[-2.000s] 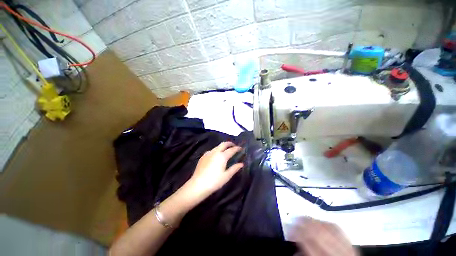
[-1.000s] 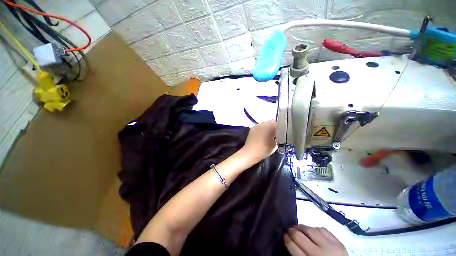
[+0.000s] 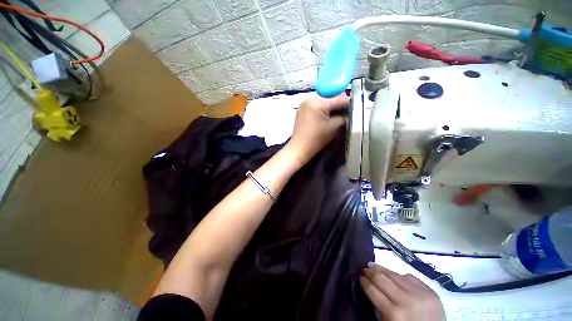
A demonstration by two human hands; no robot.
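Note:
The dark brown-maroon garment (image 3: 276, 232) lies left of the needle and runs up to the presser foot area (image 3: 382, 204), with folds drawn towards it. My left hand (image 3: 318, 122) is behind the needle, left of the machine head (image 3: 464, 119), its fingers bent on the garment's raised far part; the fingertips are partly hidden at the head. My right hand (image 3: 401, 293) lies at the garment's near right edge, fingertips on the cloth. The black binding tape (image 3: 433, 272) crosses the bed from the right to the needle area.
A water bottle (image 3: 540, 244) lies on the bed at the right. An orange-red handled tool (image 3: 473, 194) lies behind the needle. The blue lamp (image 3: 338, 61) hangs left of the head. A cardboard guard (image 3: 94, 182) stands at the left, with a yellow plug (image 3: 56, 117) above it.
My left hand has moved from the cloth before the needle to behind it, lifting the garment there. My right hand has come onto the garment's near edge. The view has shifted closer to the machine.

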